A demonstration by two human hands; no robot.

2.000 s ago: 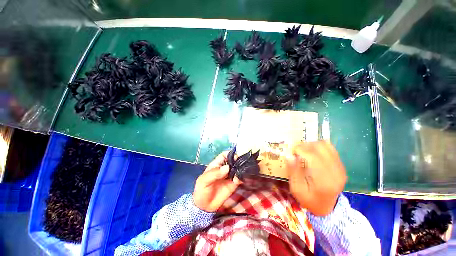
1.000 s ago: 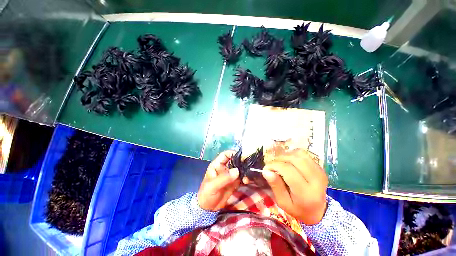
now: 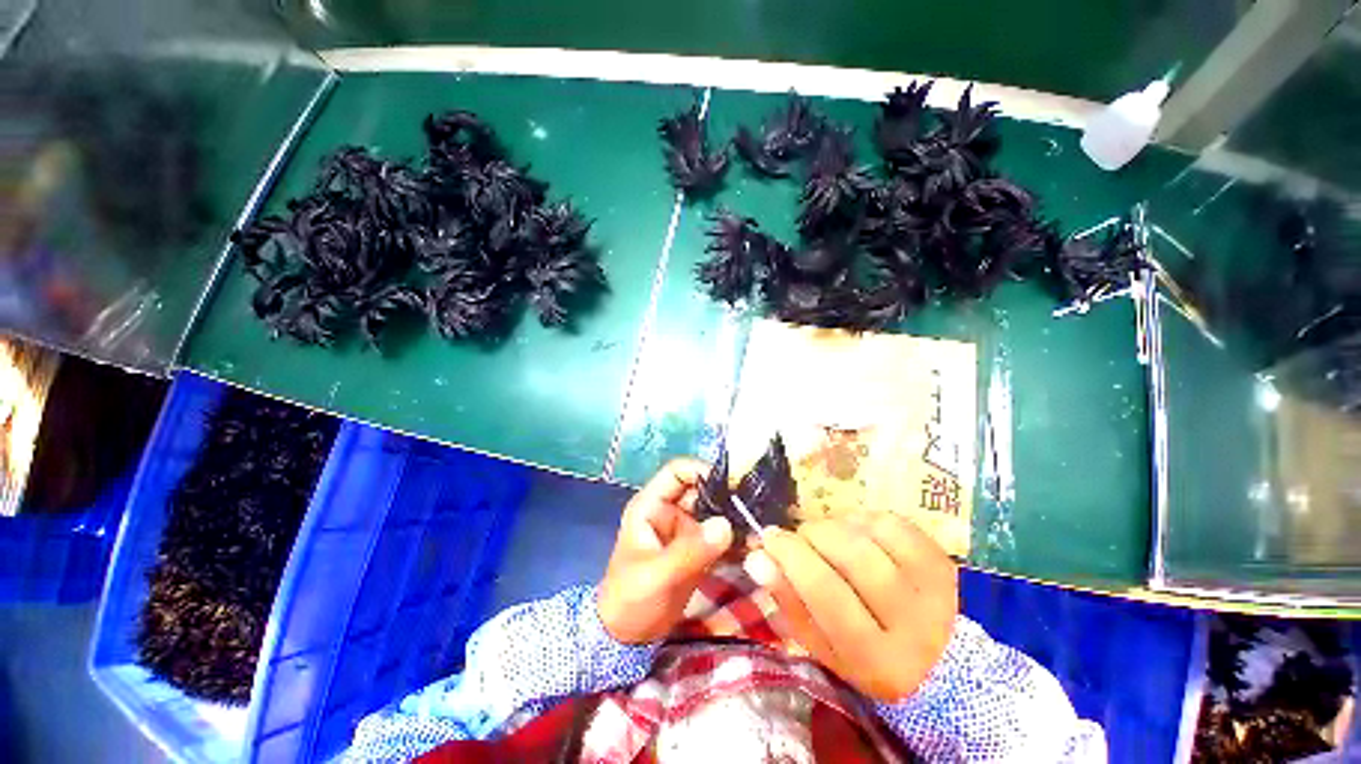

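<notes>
A black spiky hair piece [image 3: 764,481] is held above the lap at the pad's near left edge. My left hand [image 3: 657,555] grips its left side between thumb and fingers. My right hand [image 3: 866,597] is at its right side and holds a thin white stick [image 3: 743,512] in the fingertips, its tip against the piece. The fingers hide the lower part of the piece. The tan cardboard pad [image 3: 881,411] with dark handwriting and a brown stain lies on the green bench just beyond my right hand.
Heaps of black pieces lie at left [image 3: 418,232] and right [image 3: 925,209] on the green bench [image 3: 448,396]. A white bottle [image 3: 1122,126] stands at far right. White sticks lie by the right divider [image 3: 1149,388]. A blue crate [image 3: 284,597] holds black and brown parts.
My right hand has come left from over the pad to the hair piece, bringing the white stick against it. In the last second it has moved slightly down, and the stick has tilted more steeply.
</notes>
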